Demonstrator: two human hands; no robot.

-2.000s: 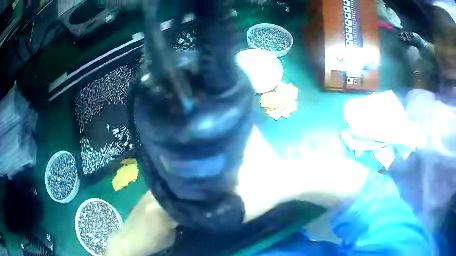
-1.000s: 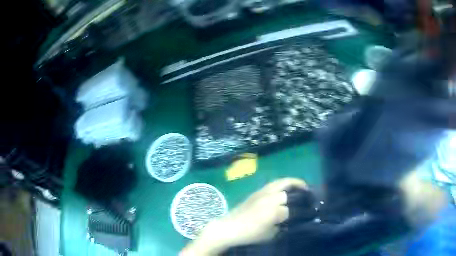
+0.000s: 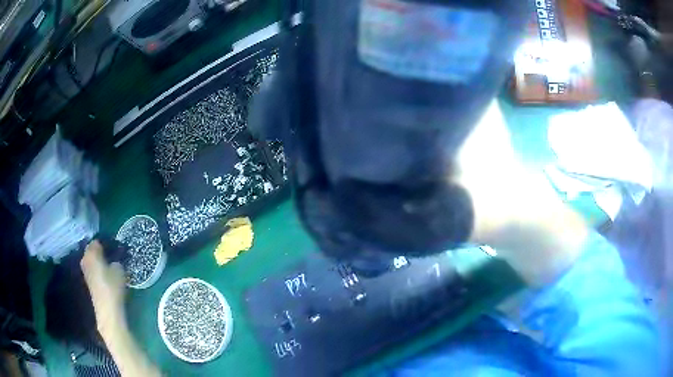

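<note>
A black jig cover plate (image 3: 295, 324) with small openings and white handwritten marks lies at the bottom centre. A large, blurred black power screwdriver (image 3: 398, 118) stands over it, close to the camera, and hides part of the plate. My right hand (image 3: 516, 206), overexposed, is at the screwdriver's right side and grips it; its fingers are mostly hidden. My left hand (image 3: 107, 294) is at the far left, beside a round tub of tiny silver screws (image 3: 140, 254). Its fingertips are dark and merge with a black area, so what it holds cannot be told.
A divided black parts tray (image 3: 199, 173) is behind the plate, with yellow pieces (image 3: 235, 241) before it. Another screw tub (image 3: 195, 320) is left of the plate. White cloths (image 3: 59, 199) lie far left. An orange-brown jig (image 3: 553, 88) and white cloth (image 3: 601, 147) are at right.
The view has swung right. My left hand has gone from the plate's left end, past the screw tubs, to the far left. The plate's marked face now shows below the screwdriver.
</note>
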